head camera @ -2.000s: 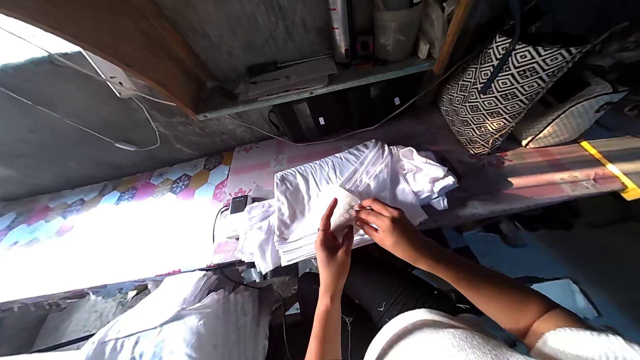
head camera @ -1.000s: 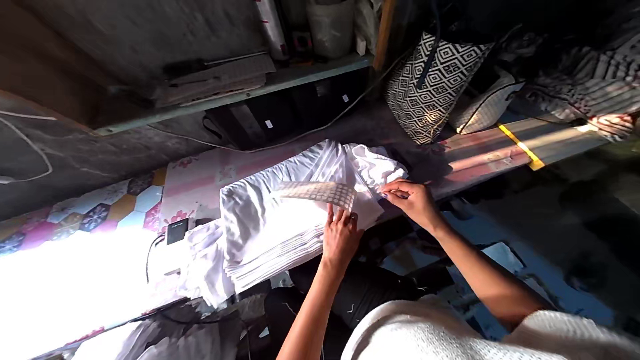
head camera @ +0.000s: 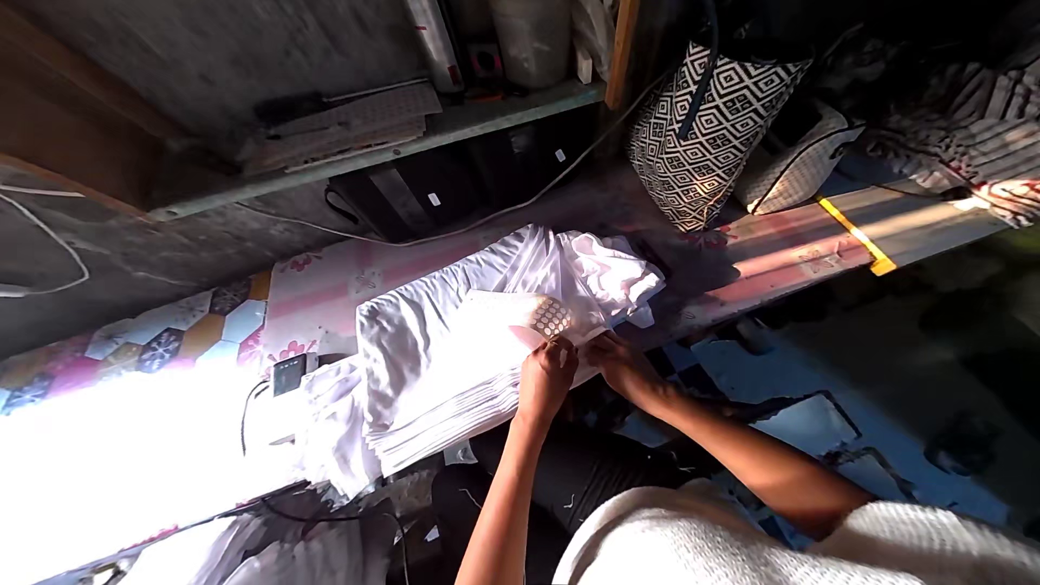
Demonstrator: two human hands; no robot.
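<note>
A stack of folded white cloth [head camera: 439, 349] lies on the covered bench, with a crumpled white piece [head camera: 613, 272] at its right end. Over its near right part, my left hand [head camera: 548, 366] has its fingers closed on a pale perforated strip [head camera: 551, 315], whose dotted end curls up above the fingers. Close on its right, my right hand [head camera: 621, 366] pinches an edge of thin white material; its fingertips are partly hidden. More white cloth [head camera: 337, 422] hangs at the stack's left side, beside a small black device [head camera: 289, 375] with a cable.
Behind the bench [head camera: 325, 284] runs a shelf [head camera: 487, 120] with papers and a bucket, black cases [head camera: 406, 195] beneath it. A patterned bag [head camera: 719, 130] and a lighter pouch [head camera: 800, 158] stand at the back right, near a yellow strip [head camera: 857, 236]. A cable crosses behind the stack.
The strip lay stretched over the stack a second ago; now it is bunched and curled at my left hand. My right hand has come in beside the left. The view has shifted right since the first frame.
</note>
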